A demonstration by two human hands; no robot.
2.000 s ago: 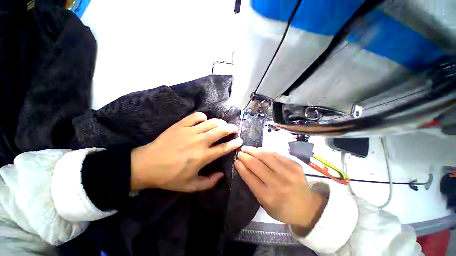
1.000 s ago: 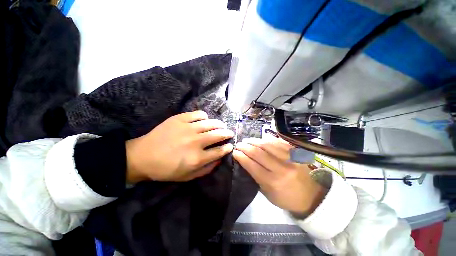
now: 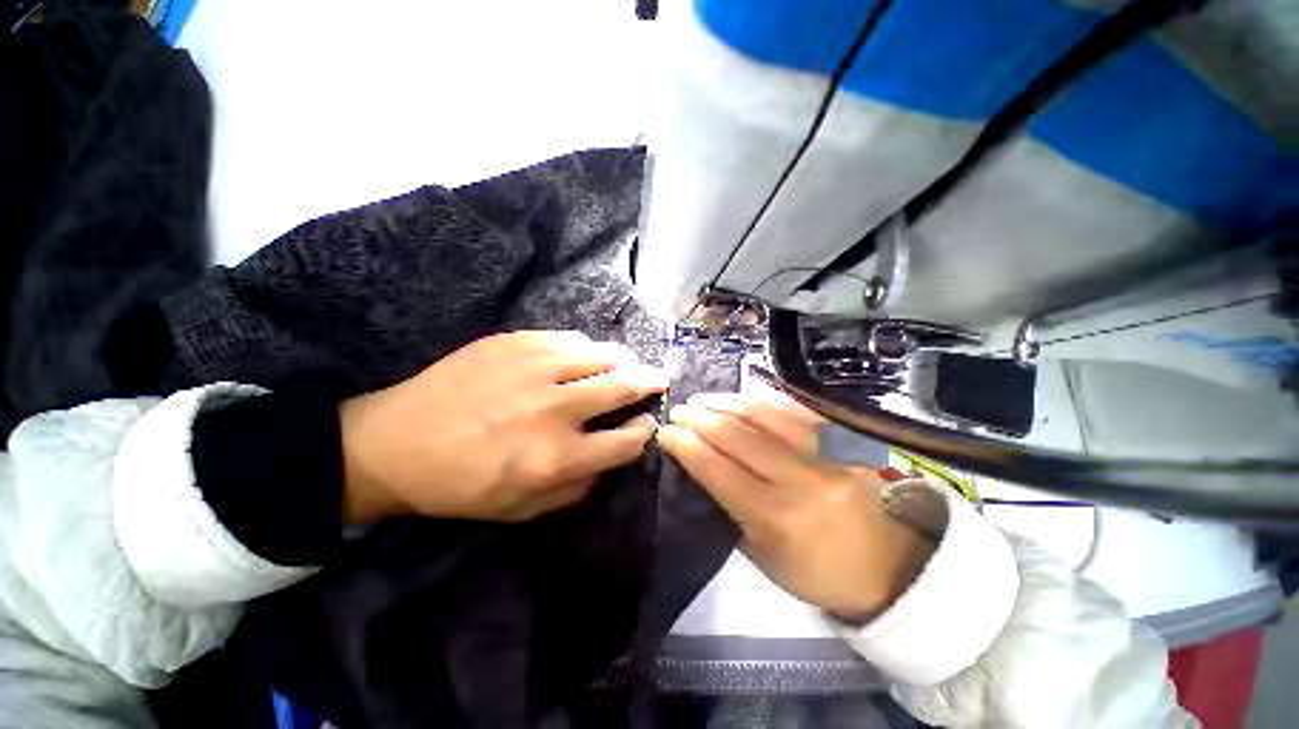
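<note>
The dark mottled garment (image 3: pixel 385 271) lies left of the needle area and hangs over the table's front edge. My left hand (image 3: pixel 499 427) is flat on it, fingertips close to the presser foot (image 3: pixel 684 339). My right hand (image 3: pixel 784 491) pinches the dark band (image 3: pixel 691 534) at the seam line, just in front of the foot. The fingertips of both hands nearly meet at the seam. The needle tip is too small to make out. The white sewing machine head (image 3: pixel 912 157) with a blue stripe stands over the work.
Snips with a yellow handle (image 3: pixel 940 473) lie partly hidden behind my right wrist. More dark cloth (image 3: pixel 107 214) is at the far left. The marked grey table edge (image 3: pixel 769 667) runs in front. A red object (image 3: pixel 1214 681) is at lower right.
The garment's far edge has moved forward, away from me, beside the machine head. The view has shifted, and my right hand and sleeve now cover more of the snips. Both hands stay near the foot.
</note>
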